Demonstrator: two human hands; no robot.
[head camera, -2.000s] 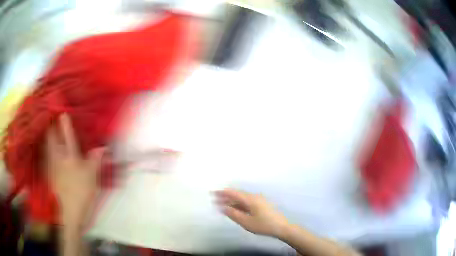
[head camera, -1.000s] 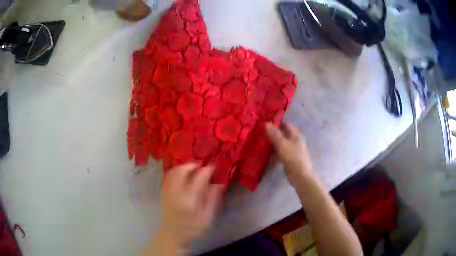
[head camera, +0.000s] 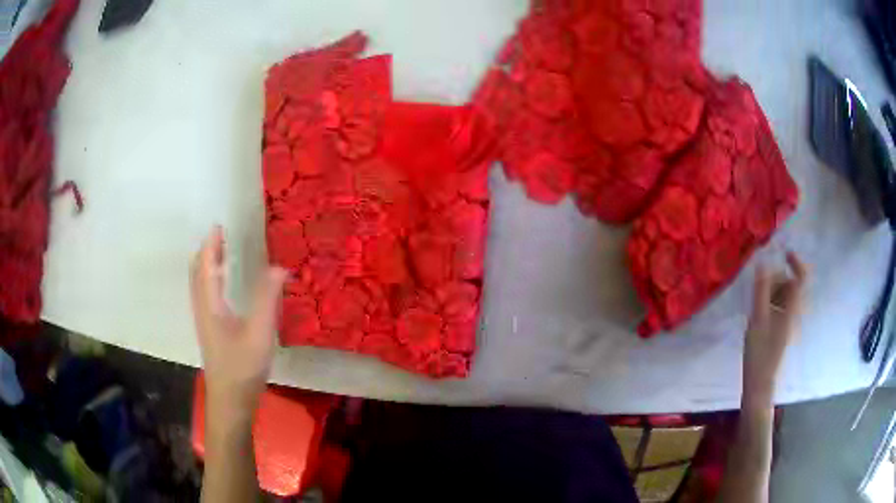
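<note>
A red floral lace piece (head camera: 344, 226) lies flat in front of me, with a plain smooth red lining part (head camera: 427, 138) showing at its top middle. A second red floral lace piece (head camera: 614, 108) lies at the upper right, with a folded lower part reaching toward the table's front. My left hand (head camera: 236, 314) is at the left edge of the first piece, fingers apart and empty. My right hand (head camera: 776, 305) is right of the second piece, slightly blurred, fingers apart and empty.
The off-white table (head camera: 570, 363) has a curved front edge. Dark red fabric (head camera: 25, 167) and a loose thread lie at the far left. A dark iron (head camera: 855, 138) and its cord are at the right edge. A red stool (head camera: 285, 437) stands below the table edge.
The view has shifted. Two separate lace pieces now lie side by side, where one bunched lace heap lay under my hands. Both hands have moved apart and off the lace.
</note>
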